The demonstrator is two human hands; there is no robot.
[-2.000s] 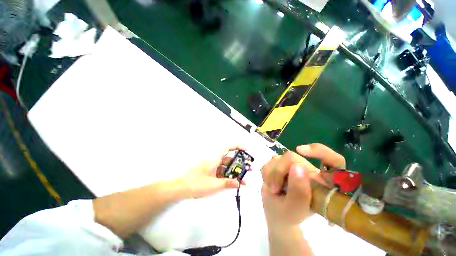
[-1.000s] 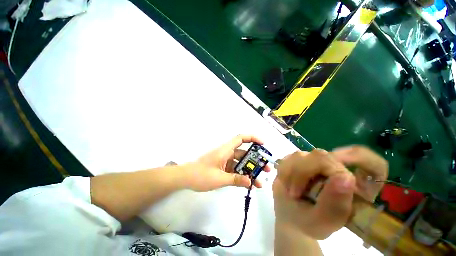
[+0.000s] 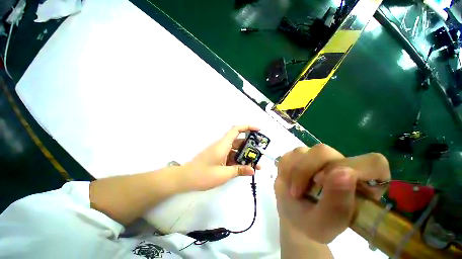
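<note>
My left hand (image 3: 215,161) holds a small open power adapter board (image 3: 253,148) by its edges above the white sheet (image 3: 131,96). A yellow block shows on the board. A thin black output cord (image 3: 254,202) hangs from it to a dark bundle (image 3: 210,234) by my white sleeve. My right hand (image 3: 324,195) is closed around the front of the glue gun (image 3: 387,225), which has an amber-brown body and a red part (image 3: 411,196). A thin pale tip points from the hand at the board's right side; whether it touches is unclear.
A yellow and black striped divider bar (image 3: 324,63) lies across the green surface (image 3: 364,103) beyond the sheet. Black adapters (image 3: 277,75) and cords lie on both sides of it. Crumpled white tissue (image 3: 58,8) is at the upper left.
Compared with two seconds ago, the right hand has moved forward on the gun, and a thin tip now shows at the board. The held board has shifted slightly up since one second ago.
</note>
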